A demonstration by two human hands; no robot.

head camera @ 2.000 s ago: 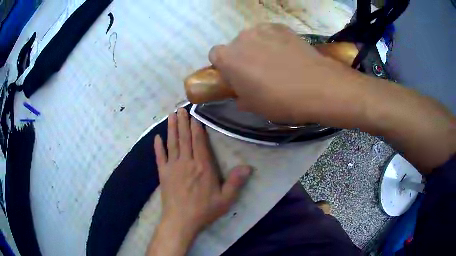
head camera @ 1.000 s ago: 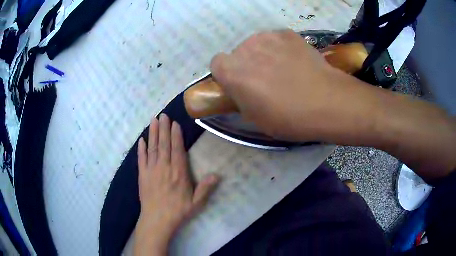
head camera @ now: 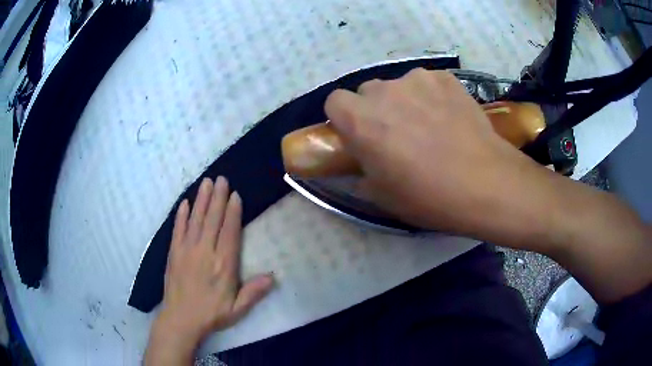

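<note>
A curved dark collar piece with a thin white outer edge lies on the pale padded cover. My right hand is closed around the orange-brown wooden handle of the steam iron. The iron's pointed tip rests at the strip's inner edge, and its body hides part of the strip's right half. My left hand lies flat on the strip's left part, fingers a little apart and thumb spread onto the cover. It grips nothing.
A curved dark stack of collars lies at the left with a thin white rim. Black-and-white pieces show at the upper left edge. Black hoses rise behind the iron. A round white metal base stands on the speckled floor at lower right.
The view has shifted, so both ends of the strip now show. My left hand has slid along the strip toward its lower left end. The iron's tip is farther from my fingers.
</note>
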